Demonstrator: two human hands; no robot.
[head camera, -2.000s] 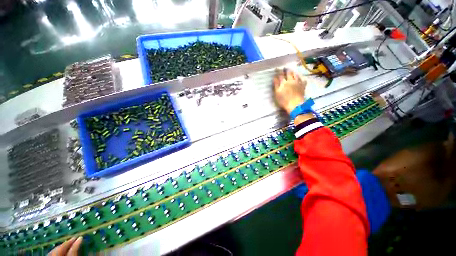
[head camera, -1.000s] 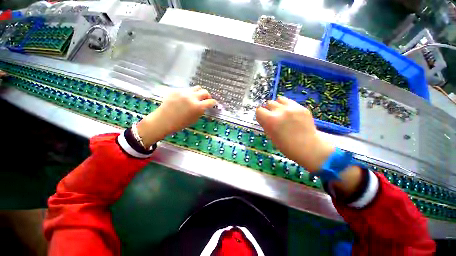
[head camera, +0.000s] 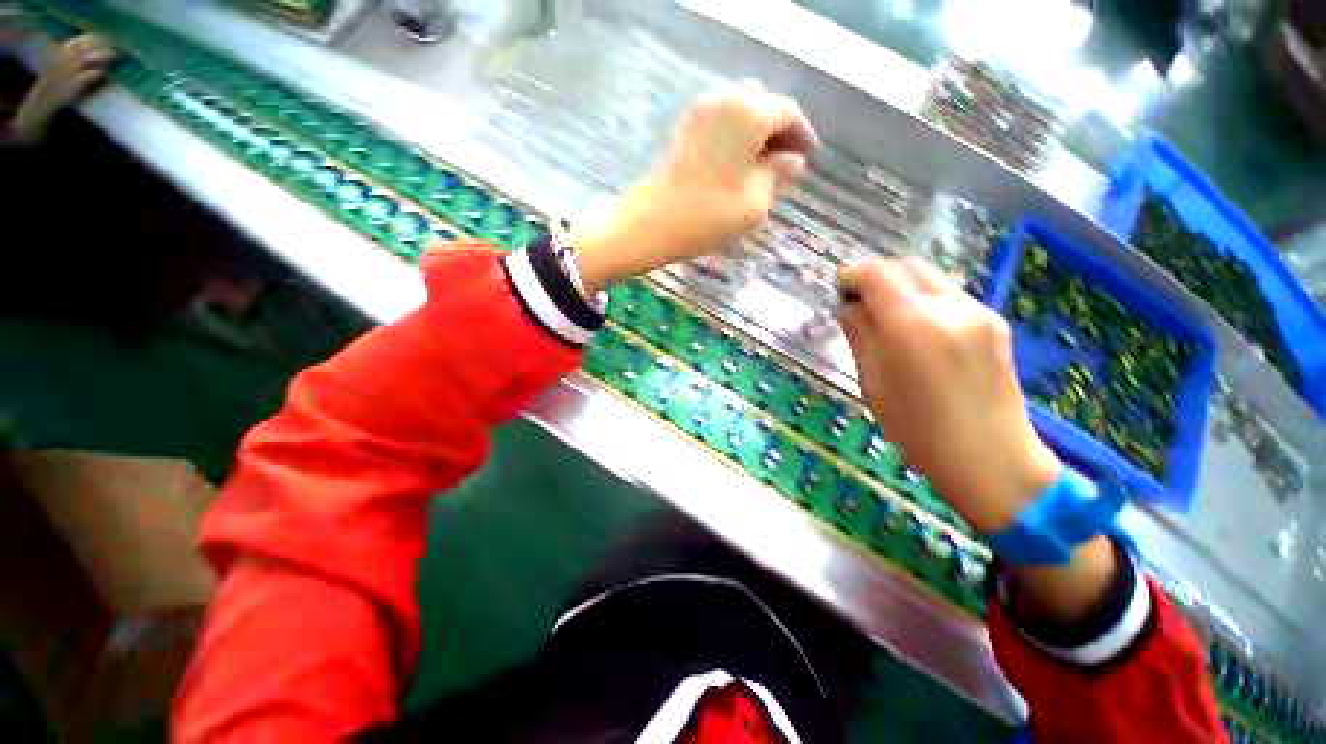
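My left hand (head camera: 723, 175) is over the clear plastic component tray (head camera: 858, 196), fingers curled. My right hand (head camera: 938, 371) is just behind the green circuit board panels (head camera: 698, 400), fingers curled, with a small dark spot at its fingertips; whether it is a part cannot be told. The image is blurred. The panels carry rows of small blue and silver parts. The blue parts bin (head camera: 1083, 371) with small dark and yellow-green capacitors stands right of my right hand. Silver metal-cased parts (head camera: 982, 233) lie between tray and bin.
A second blue bin (head camera: 1214, 262) and a tray of silver parts (head camera: 989, 114) stand farther back. Another person's hand (head camera: 66, 76) is at the line's far left. A cardboard box (head camera: 117, 531) is below left. A metal rail (head camera: 625, 443) runs along the near edge.
The view has turned left, so bench and bins appear farther right. My left hand has moved from the panel's back edge to over the tray. My right hand stays near the panels.
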